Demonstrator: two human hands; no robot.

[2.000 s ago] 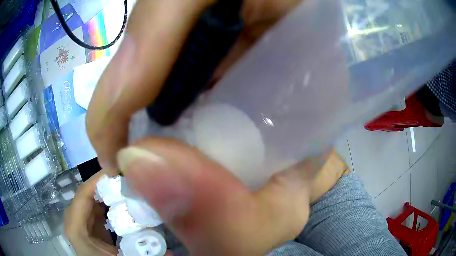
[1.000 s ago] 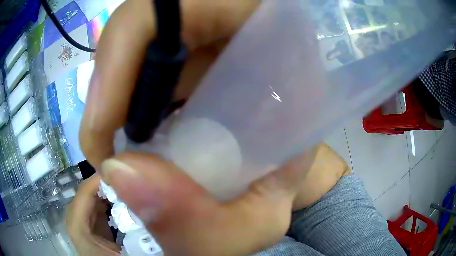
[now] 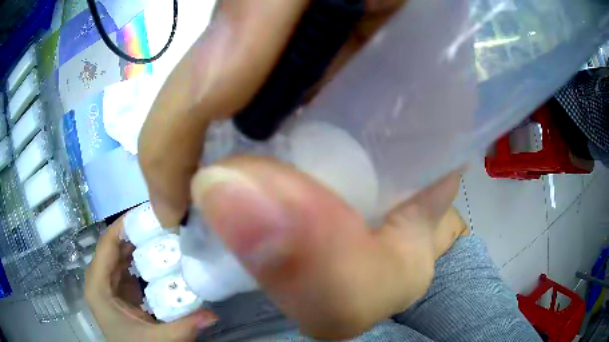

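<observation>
My right hand (image 3: 300,220) is large and close to the camera, gripping a big translucent syringe barrel (image 3: 414,100). A whitish round shape shows through the barrel, and a black stub (image 3: 294,73) lies along it under my fingers. My left hand (image 3: 110,287) is lower left and holds a row of small white plastic parts (image 3: 160,257) with tiny holes in their faces. A whitish, blurred tip end (image 3: 217,267) of the syringe is beside the row. My right thumb and the syringe hide part of it, so contact cannot be told.
Clear blister trays (image 3: 40,180) with white blocks lie at left. A picture-printed cover (image 3: 87,73), a white scrap (image 3: 123,117) and a looping black cable (image 3: 133,60) are behind. Red stools (image 3: 554,307) stand on the tiled floor at right, with a person's checked clothing (image 3: 587,107) at the edge.
My right hand and the syringe have shifted right and slightly up from a second ago. More of the white row and my left thumb now show. The cable loop has come further into view.
</observation>
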